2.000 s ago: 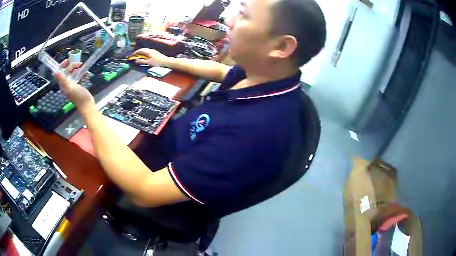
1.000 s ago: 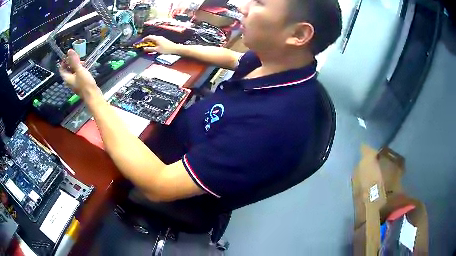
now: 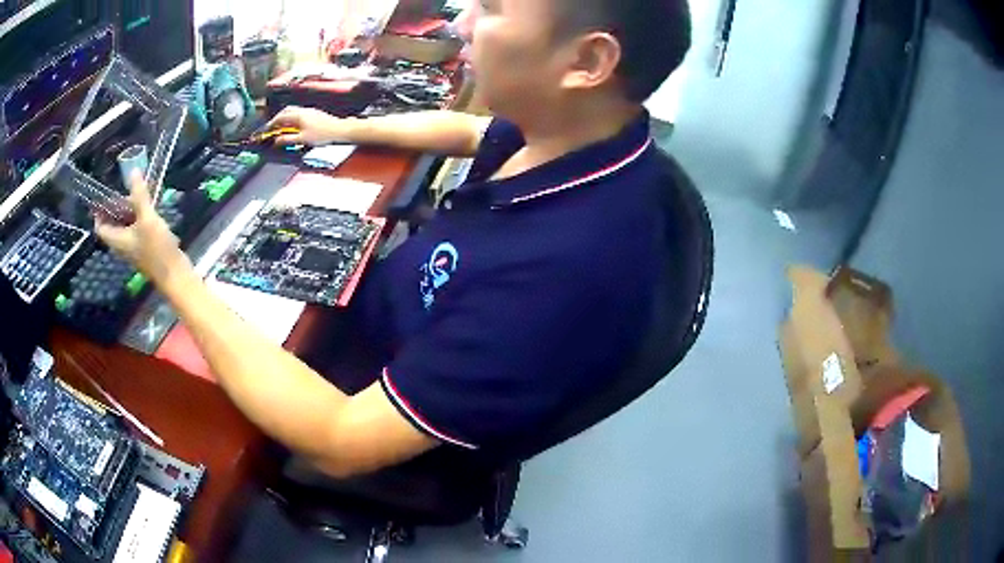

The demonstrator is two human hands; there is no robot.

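Neither of my own hands is in view. A seated person (image 3: pixel 528 286) in a dark polo shirt is before me. Their raised hand (image 3: pixel 143 233) holds a thin, light, open rectangular frame (image 3: pixel 167 138) upright. Their other hand (image 3: pixel 308 125) rests on a small yellow-orange and dark thing, perhaps a mouse. A dark motherboard (image 3: pixel 297 255) lies flat on red and white sheets on the desk. A blue-black circuit board assembly (image 3: pixel 66 440) lies near the desk corner at the lower left.
A keyboard (image 3: pixel 99 288) with green keys and a calculator or key pad (image 3: pixel 42 258) lie below the monitor (image 3: pixel 66 88). A small fan (image 3: pixel 228 107) stands behind. The black chair (image 3: pixel 688 253) stands on the grey floor. An open cardboard box (image 3: pixel 826 407) is at the lower right.
The person's raised hand has lowered and turned the frame somewhat. My view has shifted slightly. The large lettering on the monitor has given way to a dark picture with lines.
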